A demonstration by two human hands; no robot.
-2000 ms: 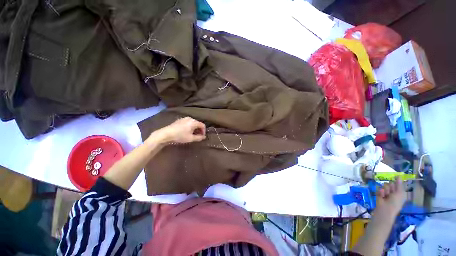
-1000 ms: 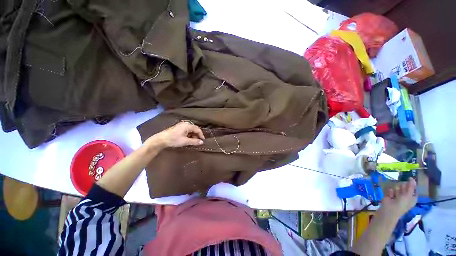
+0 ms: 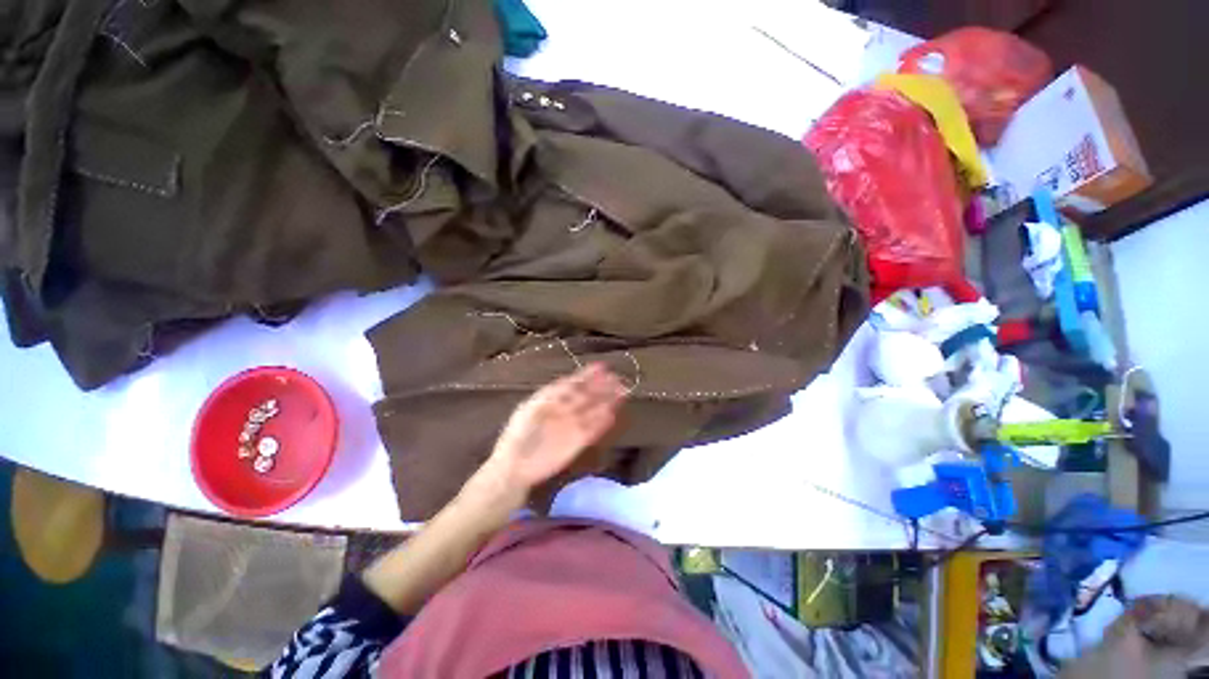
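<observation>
A brown coat (image 3: 690,292) lies on the white table, with pale dashed basting along its front edge and loose thread tails. My left hand (image 3: 564,425) rests over its near front edge, fingers extended, and nothing shows in it. A curved pale thread lies by the fingertips. Several pale buttons (image 3: 541,100) sit in a row near the coat's far edge. A red bowl (image 3: 312,464) left of the hand holds several loose buttons (image 3: 265,446). My right hand (image 3: 1143,643) is low at the right corner, blurred and cut off; its grip cannot be seen.
A larger brown coat pile (image 3: 252,173) fills the upper left. Red plastic bags (image 3: 886,192) and a cardboard box (image 3: 1071,139) stand at the upper right. White spools (image 3: 915,385), a blue object (image 3: 957,493) and a yellow-green tool (image 3: 1054,432) clutter the right table edge.
My left hand has moved right and nearer my body, its curled fingers now extended. My right hand has moved down and right from beside the blue object to the corner.
</observation>
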